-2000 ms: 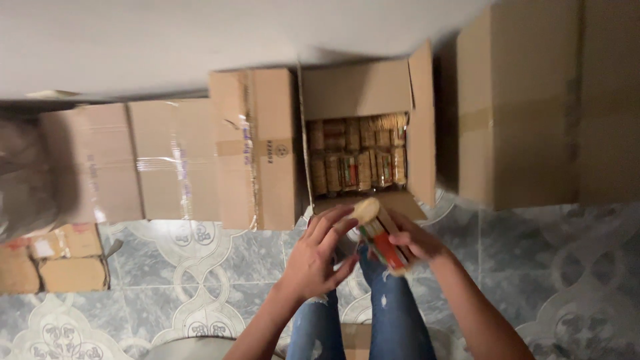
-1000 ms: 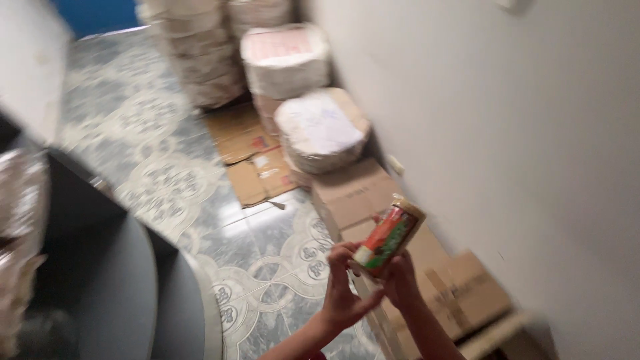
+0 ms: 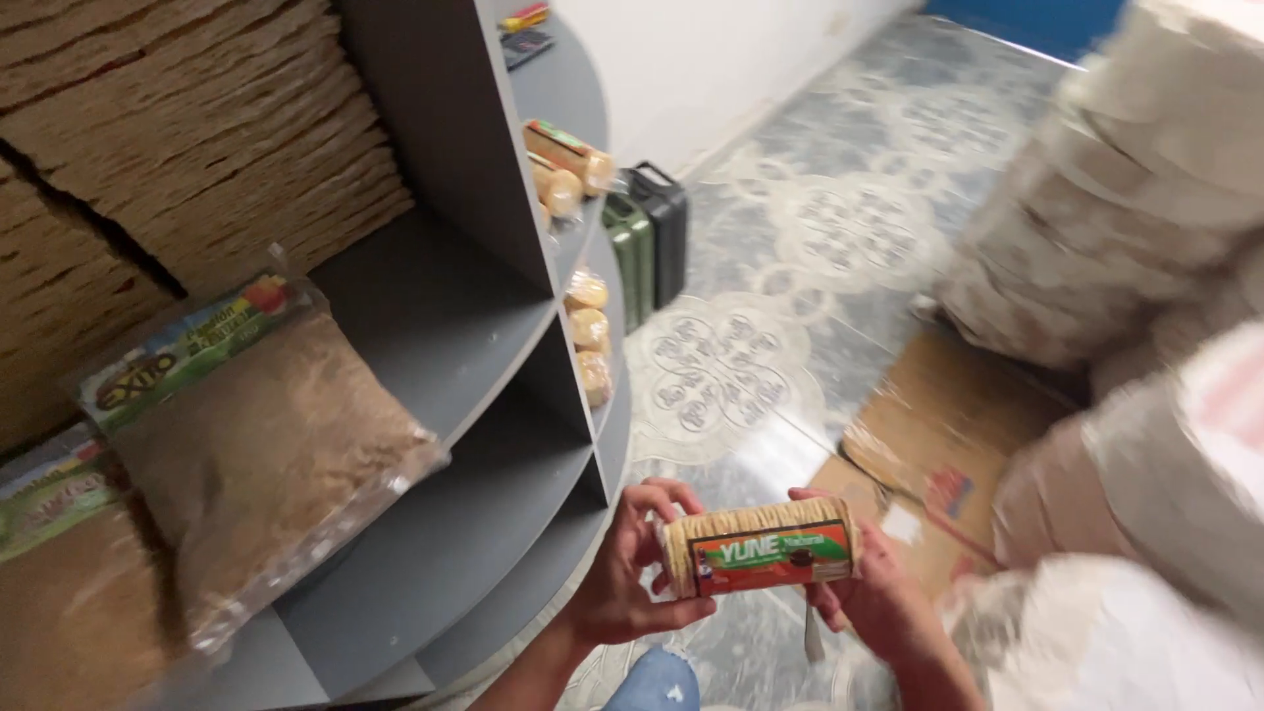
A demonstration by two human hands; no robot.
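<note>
A clear-wrapped roll of thin round crackers (image 3: 765,548) with a red and green label lies between my hands, its label facing up toward me. My left hand (image 3: 632,573) grips its left end, thumb below and fingers behind. Around the right end are the fingers of my right hand (image 3: 874,583). To the left, on a grey curved shelf (image 3: 474,326), rests a clear plastic bag of brown powder (image 3: 267,454), with a second similar bag (image 3: 79,592) beside it. Similar wrapped rolls (image 3: 568,163) lie on a farther shelf.
Stacked flat tan sheets (image 3: 178,178) fill the shelf at upper left. Green and black jerrycans (image 3: 642,237) stand on the tiled floor beyond the shelves. Flattened cardboard (image 3: 948,434) lies at right, near tall stacks of white wrapped bundles (image 3: 1116,197).
The view has swung from the cardboard boxes along the wall to the grey shelves. The cracker roll, tilted between my hands earlier, is now nearly level and still held by both.
</note>
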